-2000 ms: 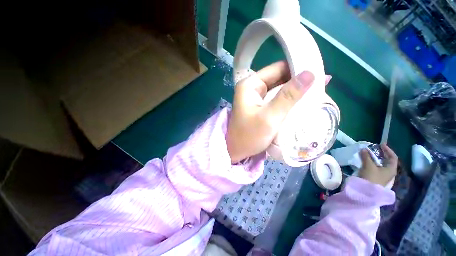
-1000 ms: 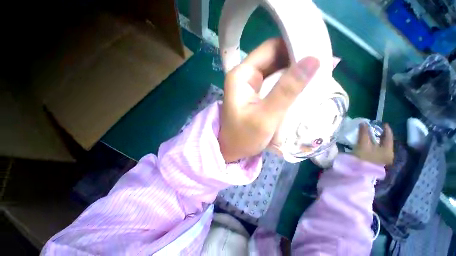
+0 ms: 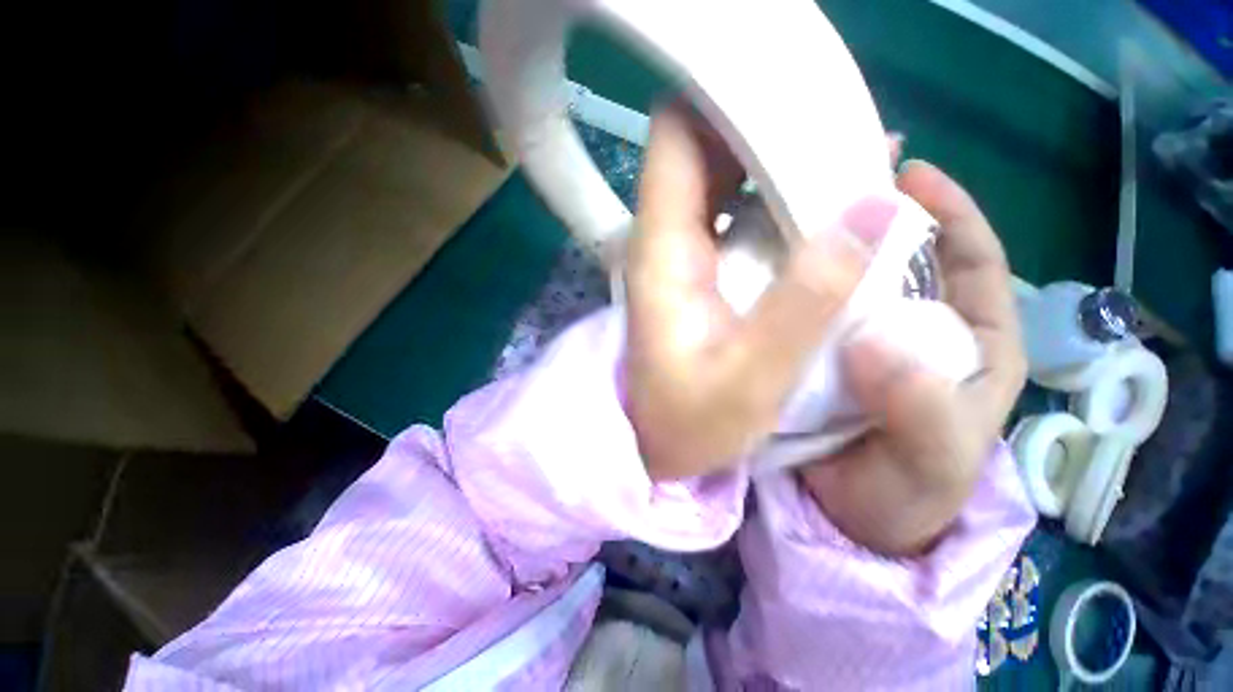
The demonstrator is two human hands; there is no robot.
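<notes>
Cream-white headphones (image 3: 798, 102) are held up in front of me, with the band arching toward the top edge. My left hand (image 3: 703, 325) grips the band and cup side, its thumb on the outside. My right hand (image 3: 933, 406) is at the ear cup, holding a crumpled white cloth (image 3: 917, 341) against it; the hand is slightly blurred. A shiny bit of the cup's outer cover (image 3: 922, 266) shows between the fingers. Most of the cup is hidden by the hands and cloth.
Open brown cartons (image 3: 352, 243) stand at left. On the green bench at right lie a white bottle (image 3: 1059, 329) with a metallic cap, several cream ear pads (image 3: 1047, 462), a sticker sheet (image 3: 1011, 625) and an upright white ring (image 3: 1059, 633). A patterned bag (image 3: 548, 325) lies beneath.
My right hand has moved from the bottle area at right to the ear cup, bringing the white cloth. The headphones have shifted left and turned. The bottle, pads, stickers and ring are now uncovered.
</notes>
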